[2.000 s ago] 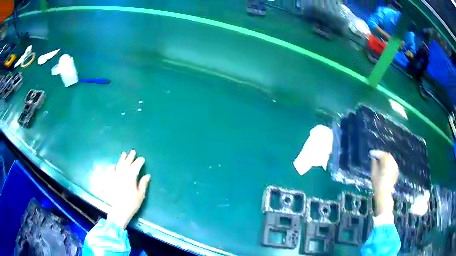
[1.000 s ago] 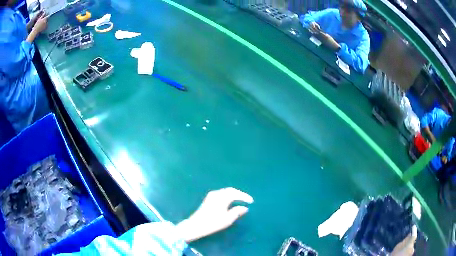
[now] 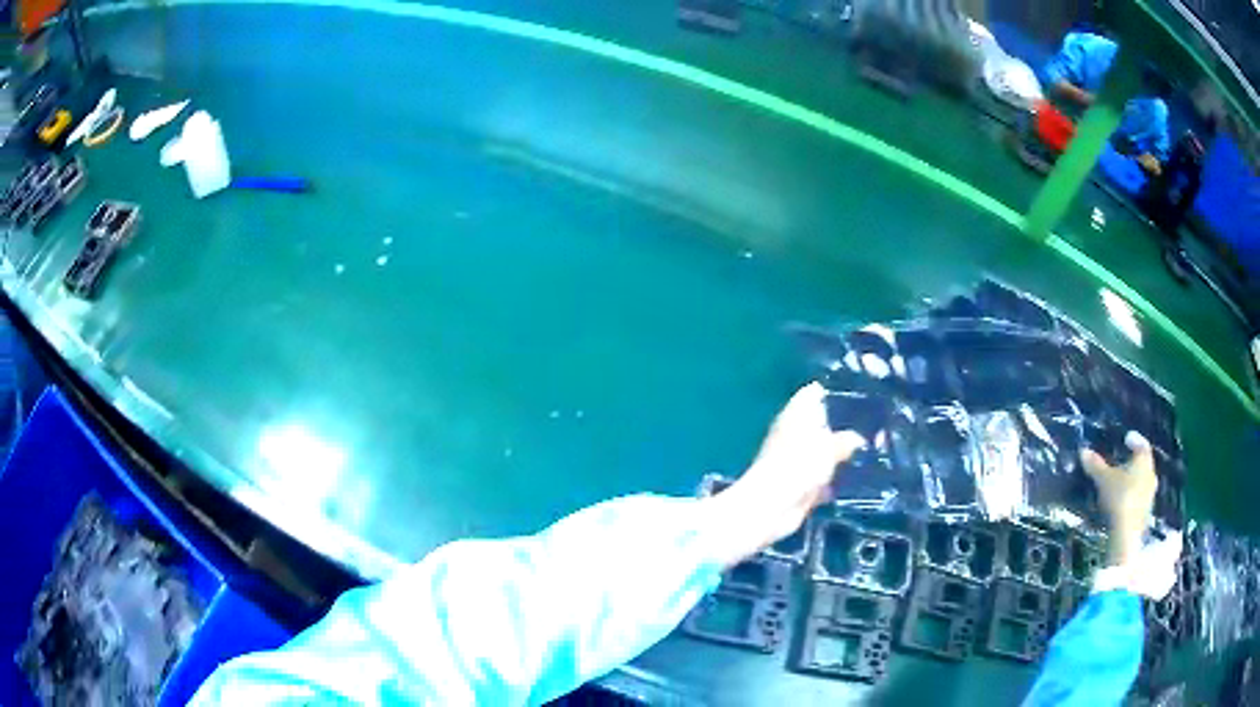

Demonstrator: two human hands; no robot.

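A clear plastic bag with black panels (image 3: 953, 442) lies spread at the right, over the stack of bagged panels (image 3: 1064, 359). My left hand (image 3: 804, 453) grips the bag's near left edge. My right hand (image 3: 1126, 483) is on the right part of the bag, thumb and fingers apart; whether it pinches the film is unclear. A row of dark grey housings (image 3: 846, 594) lies in front of the bag at the bench's near edge, partly hidden by my left forearm and the bag.
Green bench top (image 3: 484, 318). At far left are a housing (image 3: 101, 249), more housings, a crumpled white piece (image 3: 203, 155), a blue pen or brush (image 3: 272, 184) and a yellow-handled tool. A blue bin (image 3: 42, 470) stands lower left. People in blue smocks (image 3: 1078, 62) are at the far right.
My view has turned back right. My left hand has moved from the bare bench to the bag's left edge. The bag now extends further left, covering where the white piece lay.
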